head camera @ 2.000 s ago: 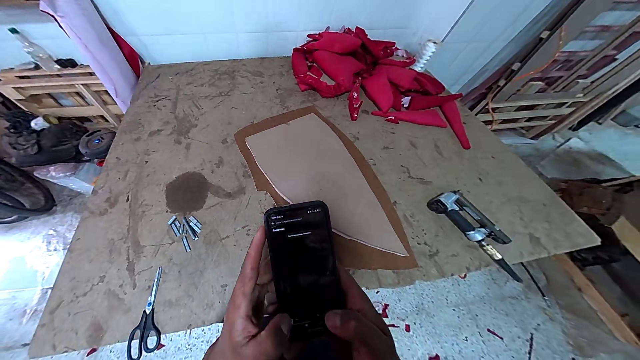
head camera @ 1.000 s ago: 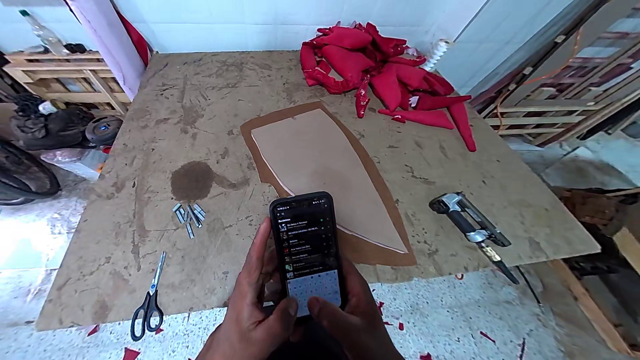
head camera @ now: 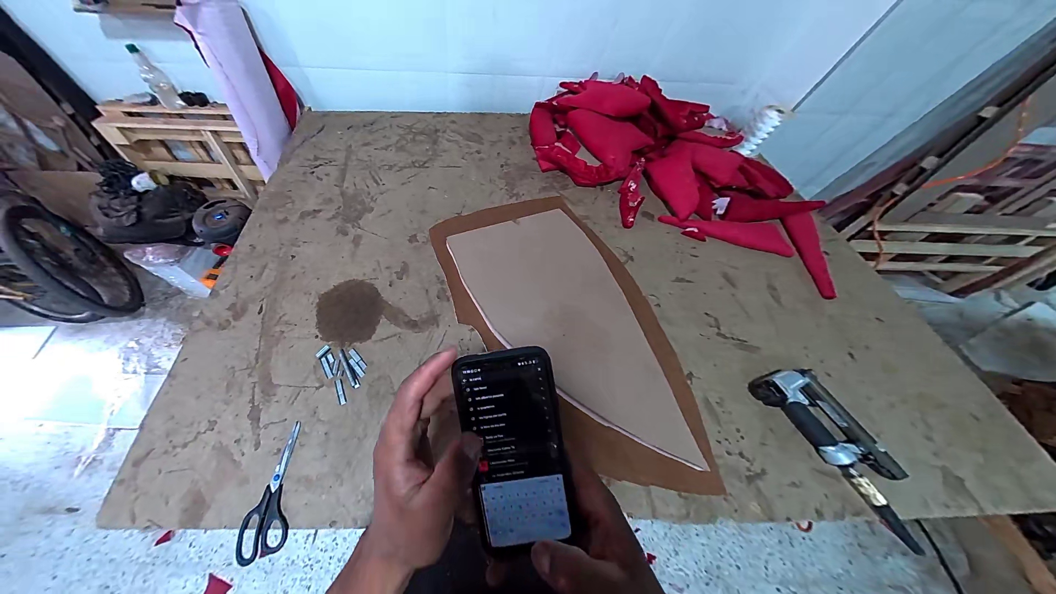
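Observation:
A black smartphone [head camera: 516,445], its screen lit with a list and a keyboard, is held upright between both hands over the table's near edge. My left hand [head camera: 421,474] grips its left side, the thumb over the screen. Around the lower right side curls my right hand [head camera: 598,528], its thumb at the bottom of the keyboard. Behind the phone lies a beige curved panel [head camera: 569,297] on a larger brown sheet [head camera: 701,429]. Scissors with black handles [head camera: 268,507] and several staple strips [head camera: 342,367] are to the left. A pneumatic stapler [head camera: 829,425] with its hose lies to the right.
Red stuffed fabric pieces [head camera: 676,157] are heaped at the back of the worn wooden table [head camera: 396,165], near a white wall. A bicycle wheel [head camera: 70,256] and a wooden crate [head camera: 181,148] stand left. Wooden frames [head camera: 957,231] lean at the right.
The phone's screen has gone from nearly blank to a list with a keyboard. My left thumb has moved from the bottom of the phone up over its screen's left side.

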